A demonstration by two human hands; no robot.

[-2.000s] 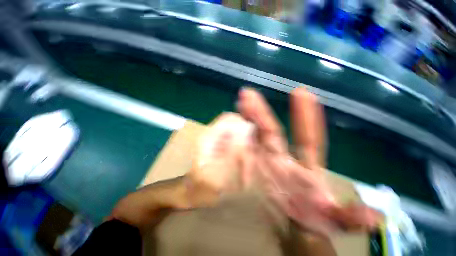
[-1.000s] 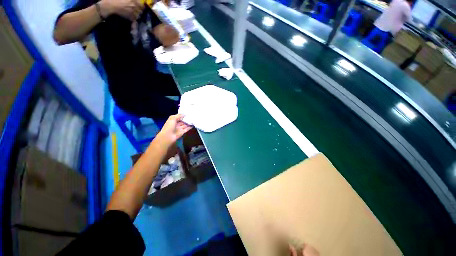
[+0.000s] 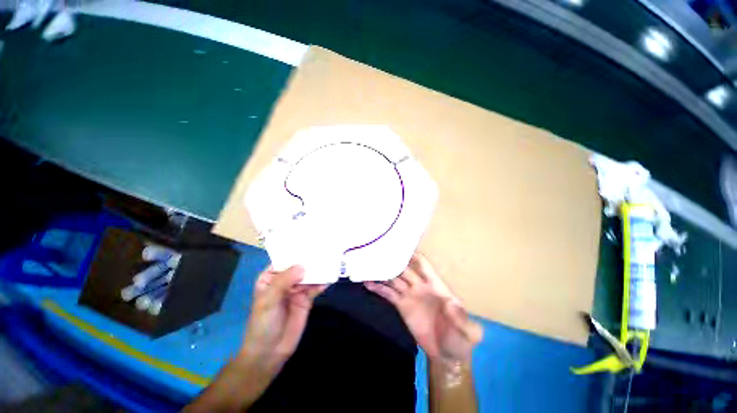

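Note:
A white six-sided plastic housing is over the left part of a tan cardboard sheet. A thin dark wire pair curves in a near circle on it, with small grey tabs along it. My left hand grips the housing's lower left edge, thumb on top. My right hand is at its lower right edge, fingertips touching it; the fingers under the edge are hidden. A yellow caulking gun with a white cartridge lies right of the cardboard.
Crumpled white paper lies beside the gun. The green bench extends left, with white scraps far left. A dark green conveyor runs behind. An open brown box with white cylinders stands on the blue floor.
The housing, held at its edge by my left hand on the bench at left, is now over the cardboard. My right hand has come to its edge. The view has turned right, showing the gun.

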